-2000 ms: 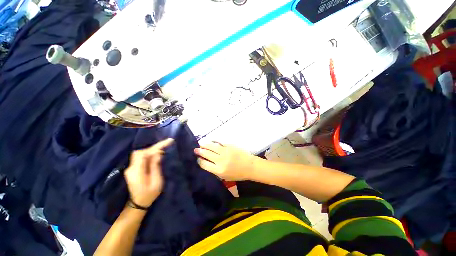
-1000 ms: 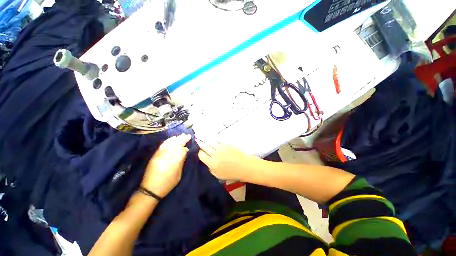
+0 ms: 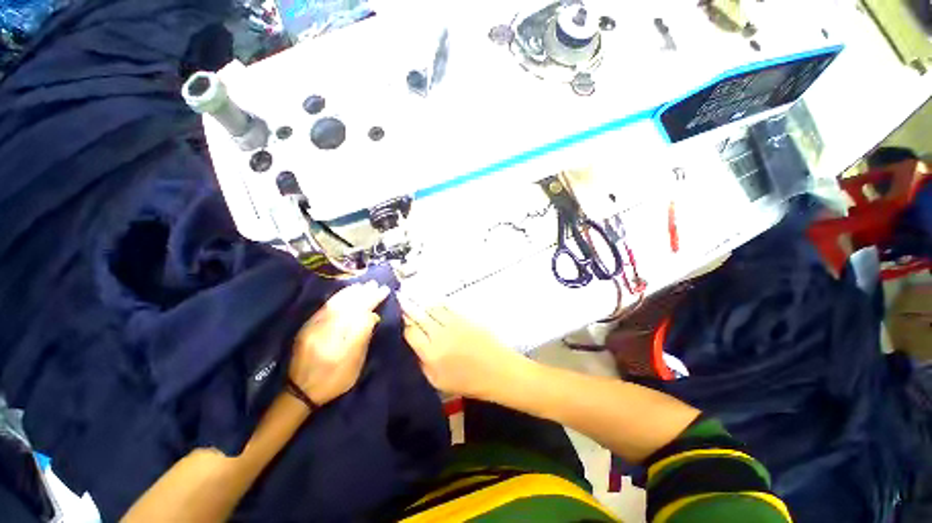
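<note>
The dark navy garment [image 3: 204, 317] spreads left of the needle area and over my lap. Its edge lies under the presser foot area [image 3: 388, 250] of the white sewing machine [image 3: 480, 112]. My left hand [image 3: 335, 347] is closed on the cloth just in front of the presser foot, a thin dark band on its wrist. My right hand [image 3: 450, 349] is at the cloth's right edge, its fingertips on the fabric close to my left fingers. The fingertips' exact grip is hard to make out.
Black-handled shears [image 3: 583, 245], a red slim tool [image 3: 628, 260] and a red-orange stick [image 3: 672, 226] lie on the white table right of the needle. A navy cloth pile [image 3: 777, 358] is at the right, by a red stool [image 3: 869, 209]. A grey post [image 3: 227, 110] stands at the machine head's left end.
The view has shifted, showing more of the machine's top. Compared with the earliest frame, my left hand has moved closer to the presser foot and closed on the cloth. My right hand stays at the fabric edge.
</note>
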